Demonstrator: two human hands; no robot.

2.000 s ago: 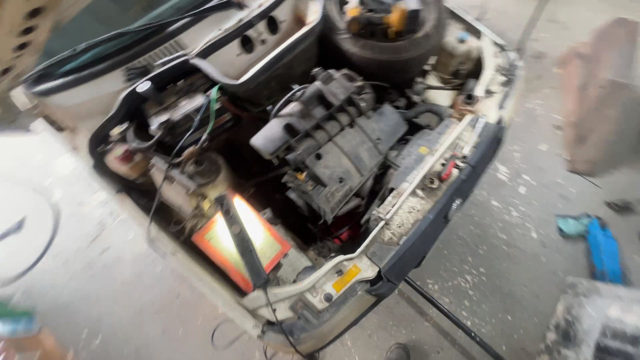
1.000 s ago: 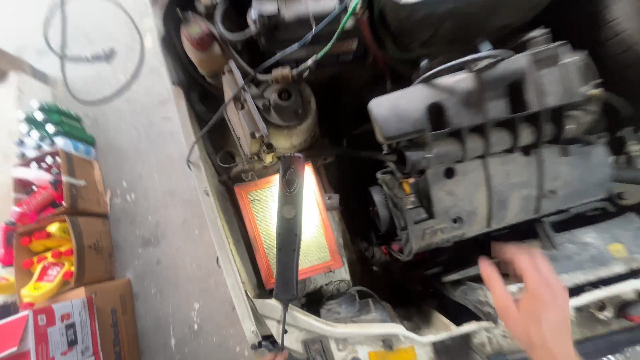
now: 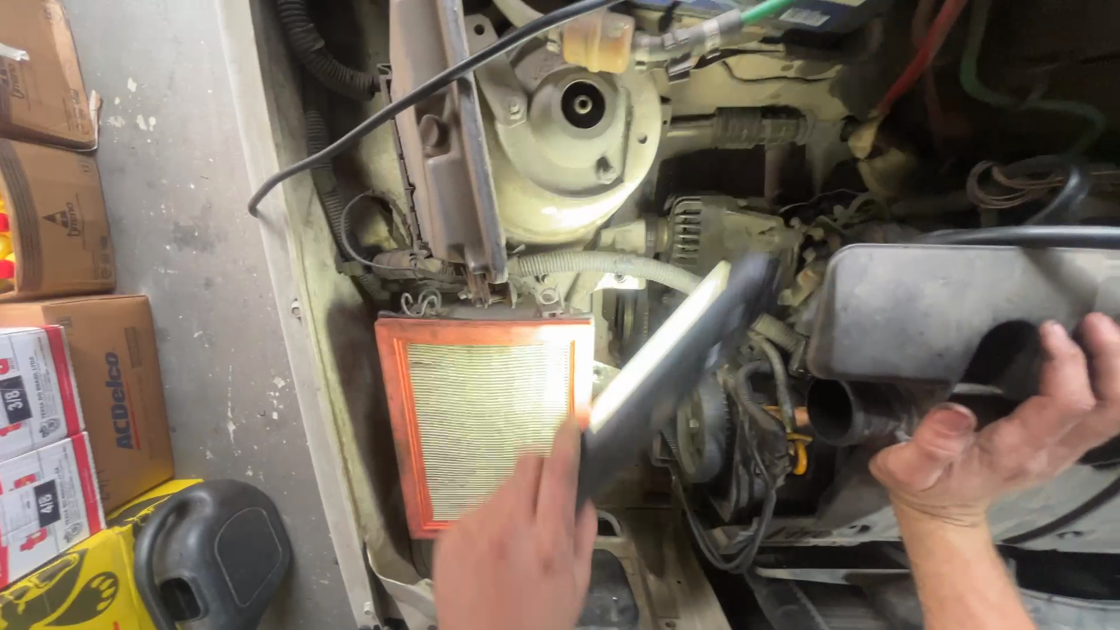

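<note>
My left hand is shut on the lower end of a lit black work lamp, which tilts up to the right. Behind that hand lies a pleated air filter with an orange frame, its lower right part hidden by the hand. My right hand, palm up with its fingers apart, is at the right, over the lower edge of the grey engine cover; nothing shows in its grasp. An open round duct is left of the right hand. The alternator sits above the lamp.
A black cable crosses the fender and the strut tower. On the floor at the left stand cardboard boxes and a black plastic jug. Wires and a green cable run along the top of the engine bay.
The view has come much closer to the engine bay. The lamp lay across the air filter; it is now lifted off to the right in my left hand.
</note>
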